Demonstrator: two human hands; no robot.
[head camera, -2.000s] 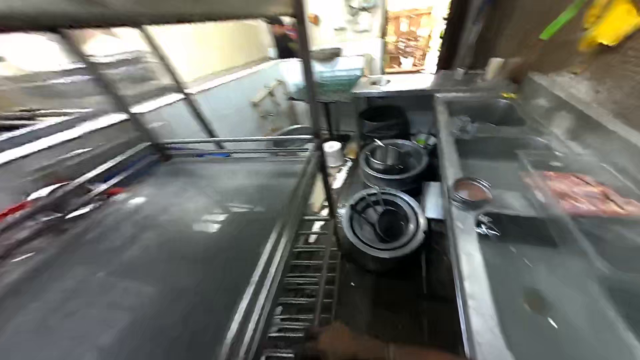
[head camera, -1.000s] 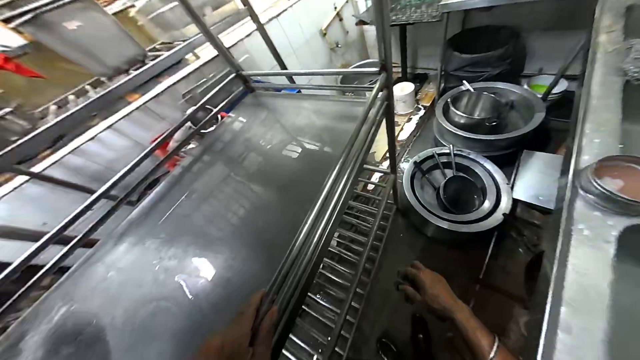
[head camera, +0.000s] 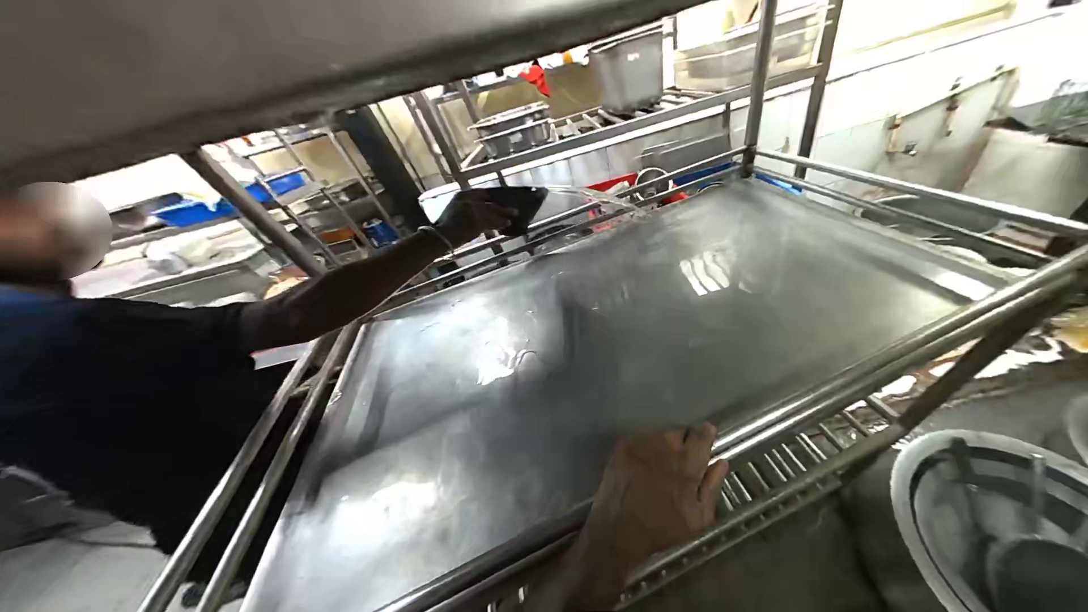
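My left hand (head camera: 659, 484) reaches in from the bottom, its fingers curled over the near metal rail (head camera: 837, 393) of a steel rack. Beside it lies the rack's flat sheet-metal shelf (head camera: 646, 340), which looks wet and shiny. My right hand is out of view. Across the shelf, at the left, a person (head camera: 110, 408) in dark clothing stretches out an arm with a band at the wrist. That person's hand holds a dark, shallow vessel (head camera: 529, 208) over the far rail, and a clear streak, apparently water, spreads from it.
An upper shelf (head camera: 280, 68) crosses the top of the view. A slatted lower shelf (head camera: 786, 463) shows under the rail. At the lower right stands a large round metal pot (head camera: 918, 476) with vessels inside. Behind are a grey tub (head camera: 626, 72) and blue trays (head camera: 191, 211).
The view has swung left, and the person with the dark vessel has come into view. My right hand, seen open above the floor a second ago, has left the view.
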